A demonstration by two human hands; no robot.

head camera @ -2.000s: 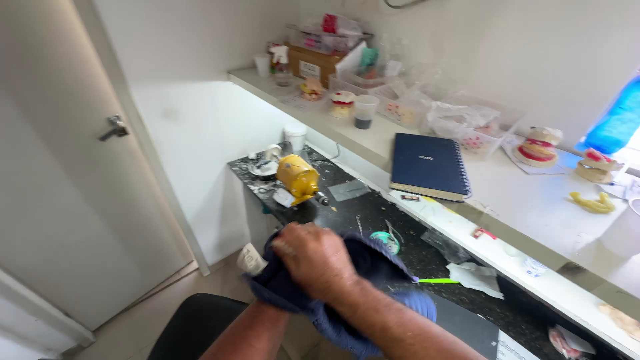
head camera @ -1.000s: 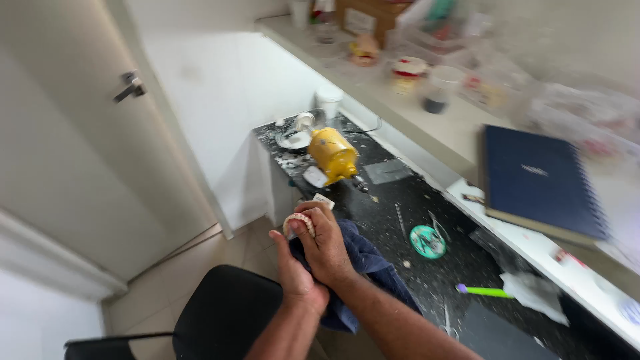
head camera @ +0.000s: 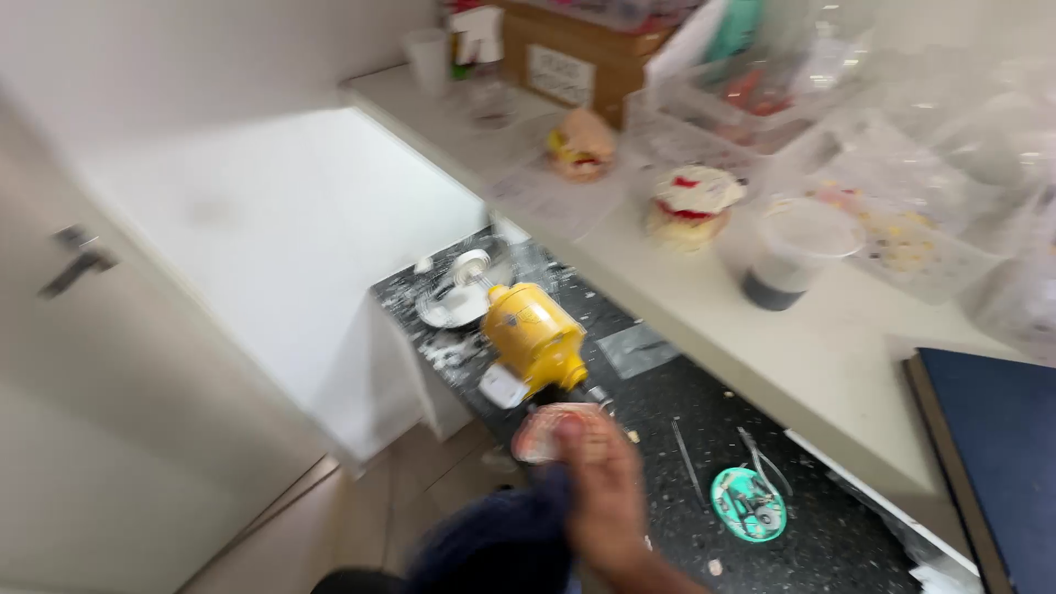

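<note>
My right hand [head camera: 606, 487] is at the lower middle, shut on a pink, blurred dental piece [head camera: 544, 433] that looks like a denture, with the thumb on top of it. Against that hand hangs a dark blue cloth [head camera: 495, 528]. My left hand is not seen. Just beyond the dental piece, a yellow bench polishing motor [head camera: 535, 330] lies on the black speckled worktop [head camera: 660, 495]. A white buffing wheel [head camera: 472, 268] is at its far end, above a white dish [head camera: 454, 305].
A green round dish [head camera: 749, 503] with small metal parts and thin metal tools [head camera: 689, 462] lie at right on the worktop. The shelf above [head camera: 610, 264] holds dental models [head camera: 691, 206], a plastic cup [head camera: 796, 252], tubs and a blue notebook [head camera: 998, 462]. A door [head camera: 124, 412] stands at left.
The hands were together over the blue cloth; now only the right hand shows, holding the dental piece near the yellow motor. The view has moved nearer to the motor.
</note>
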